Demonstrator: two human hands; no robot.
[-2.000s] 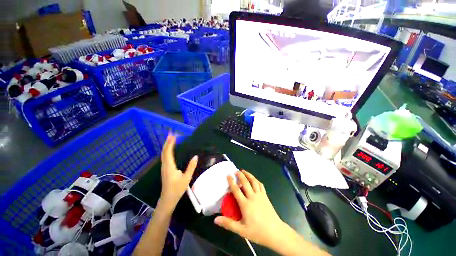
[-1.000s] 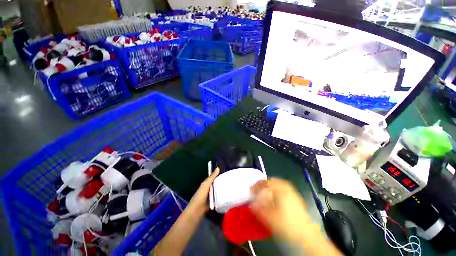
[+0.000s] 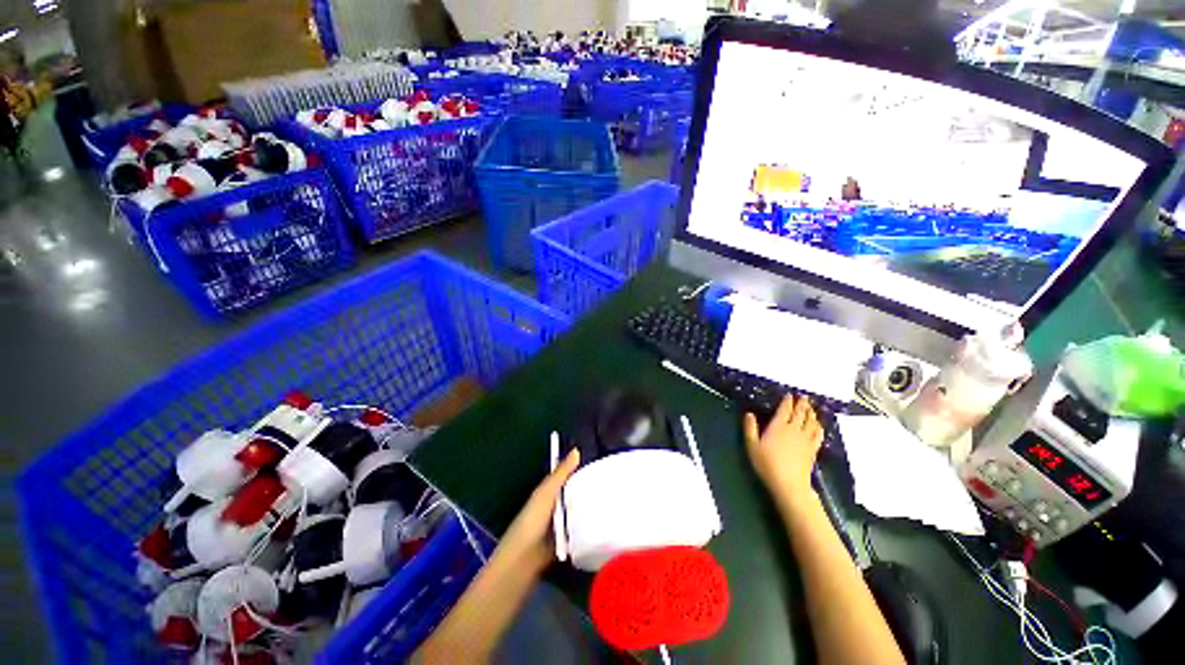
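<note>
A security camera with a white body, a glossy black ball, a red oval end and two thin white antennas lies on the dark green desk. The ball points to the monitor and the red end faces me. A white cord leaves the red end at the bottom edge. My left hand holds the body's left side, its fingers partly hidden. My right hand is off the camera, fingers apart over the near edge of the black keyboard. The monitor shows a live picture with blue crates.
A blue crate of cameras stands left of the desk, with more crates behind. White paper lies right of my right hand, a black mouse below it. A power supply with red digits, a green bag and white cables are at right.
The camera has turned so its ball faces the monitor and its red end faces me. My right hand has left the camera for the keyboard's edge. The monitor's picture has changed.
</note>
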